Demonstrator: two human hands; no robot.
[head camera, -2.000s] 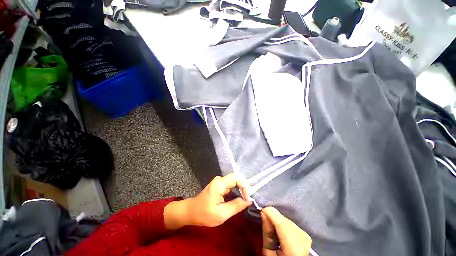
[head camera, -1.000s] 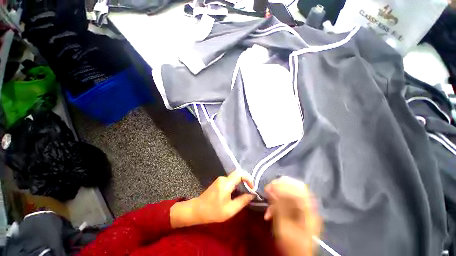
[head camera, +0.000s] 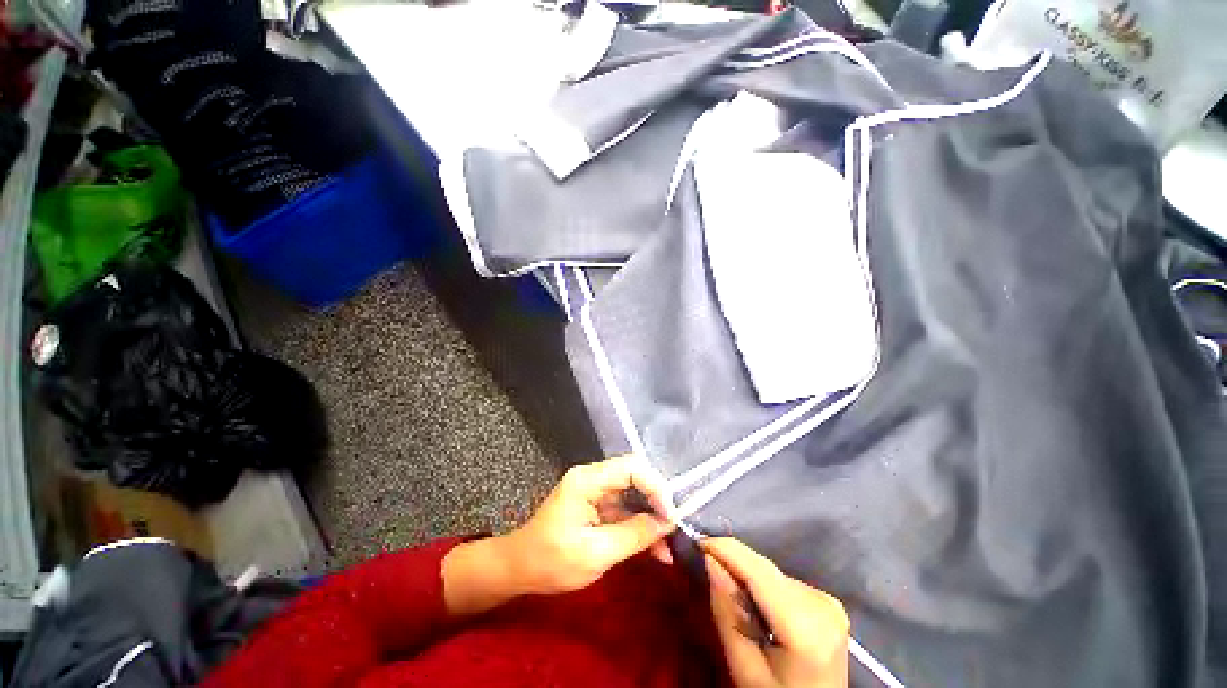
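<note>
A grey garment (head camera: 969, 350) with white piping spreads in front of me and reaches down to my lap. A plain white panel (head camera: 791, 276) lies on it. My left hand (head camera: 579, 535) pinches the garment's corner, where the white lines meet, between thumb and fingers. My right hand (head camera: 781, 616) is just right of it and holds small black snips (head camera: 690, 554), their dark tip at the corner beside my left fingertips. Part of the snips is hidden by my right fingers.
A blue bin (head camera: 330, 235), a green bag (head camera: 108, 215) and a black plastic bag (head camera: 155, 390) are at the left. Another grey garment (head camera: 148, 625) lies at the lower left. A printed bag (head camera: 1124, 61) is at the upper right. Speckled floor (head camera: 404, 417) shows left of the table.
My right hand, blurred and raised a second ago, is back low beside my left fingertips, with the snips now visible at the corner. My left hand still pinches the corner.
</note>
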